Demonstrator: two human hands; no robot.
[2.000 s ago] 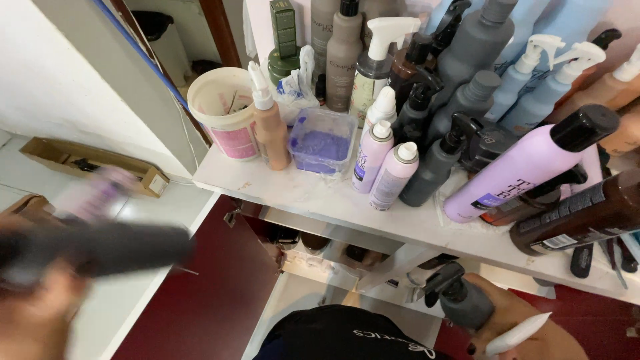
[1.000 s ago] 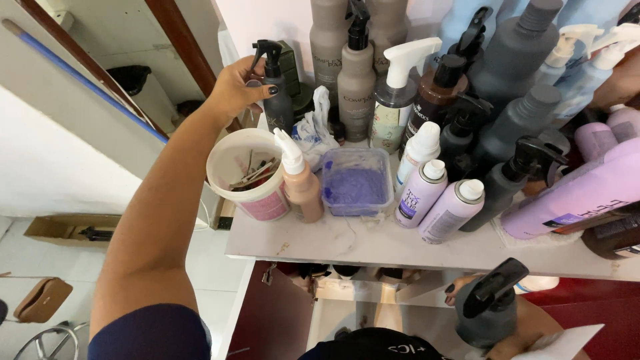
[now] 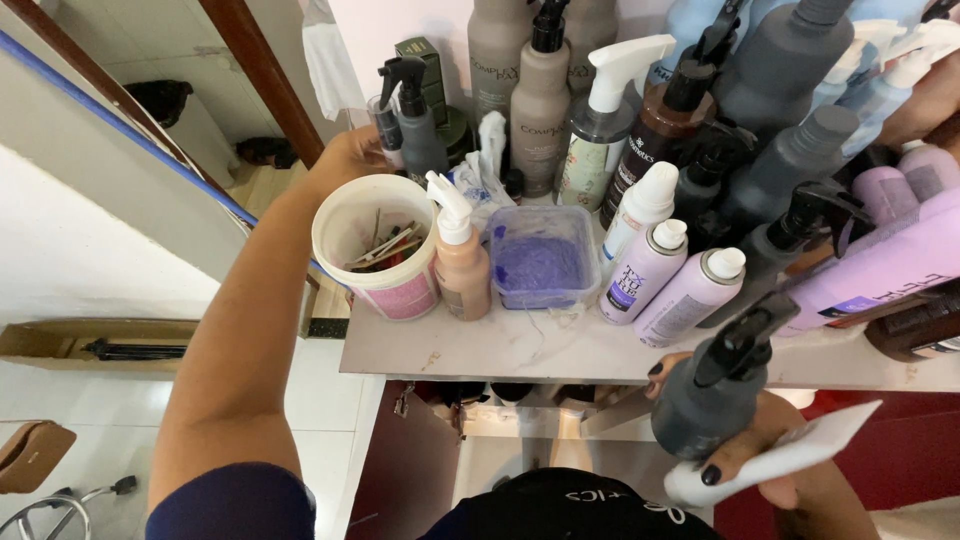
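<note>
My right hand (image 3: 750,457) holds a dark grey spray bottle (image 3: 705,405) with a black trigger, together with a white squeeze tube (image 3: 772,461). At the shelf's back left, my left hand (image 3: 360,154) reaches behind the white bucket (image 3: 375,247); its fingers are mostly hidden. It is at a small bottle with a clear cap (image 3: 386,131), beside another dark spray bottle (image 3: 421,127). Whether it grips the small bottle cannot be told. A peach spray bottle (image 3: 461,277) and a plastic tub of purple powder (image 3: 544,259) stand right of the bucket.
The marble-look shelf (image 3: 450,349) holds purple aerosol cans (image 3: 646,270), a white-trigger spray bottle (image 3: 596,150), taupe bottles (image 3: 540,112) and crumpled plastic (image 3: 480,176). Below is an open cabinet with a dark red door (image 3: 412,457). A cardboard box (image 3: 97,345) lies on the floor.
The dark spray bottle that my left hand held at the shelf's back left now stands there, let go. My left hand has moved down beside it. My right hand still holds its bottle and tube.
</note>
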